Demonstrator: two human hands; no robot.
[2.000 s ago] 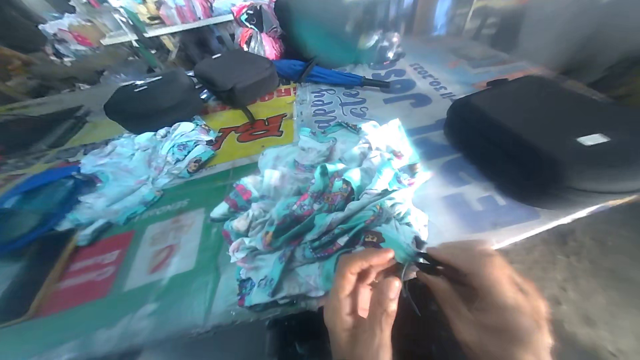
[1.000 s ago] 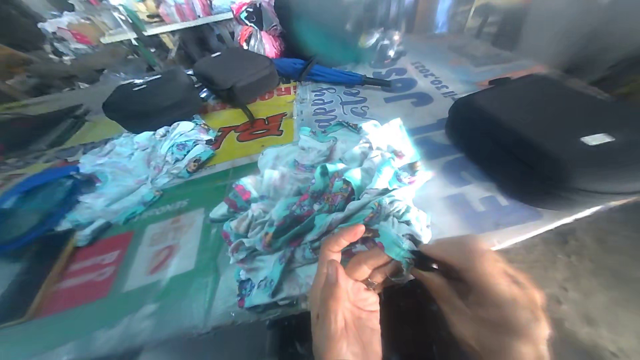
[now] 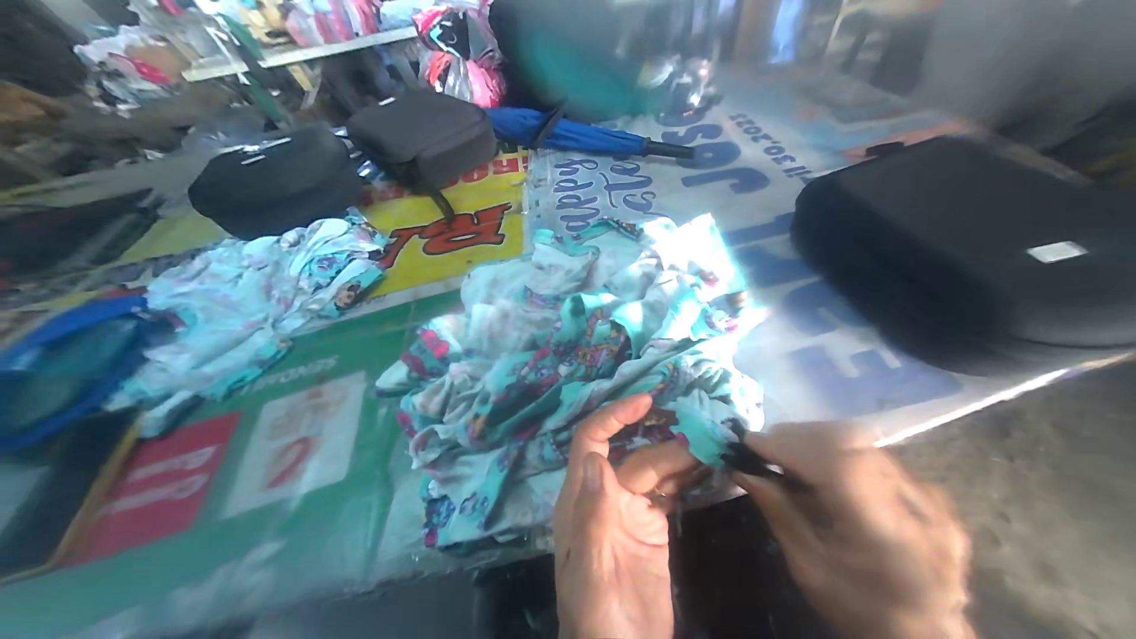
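Note:
Crumpled teal and white printed fabric (image 3: 568,355) lies at the table's near edge. At its lower right corner my left hand (image 3: 621,515) is closed on an edge of the cloth, palm up, with fingers partly under it. My right hand (image 3: 861,524), blurred, grips a small dark tool (image 3: 754,461), its tip at the fabric beside my left fingers; the kind of tool cannot be told. A second heap of similar printed fabric (image 3: 257,302) lies to the left.
Black rounded cases sit at right (image 3: 985,248) and at the back (image 3: 275,177). A folded blue umbrella (image 3: 577,133) lies behind the cloth. A blue-rimmed object (image 3: 71,364) is at far left. Printed tarpaulins (image 3: 302,532) cover the table, whose edge (image 3: 1003,399) runs at right.
My left hand was lower at the cloth's edge two seconds ago, with thumb and fingers together; its fingers now reach further up onto the cloth. The right hand stays beside it with the dark tool.

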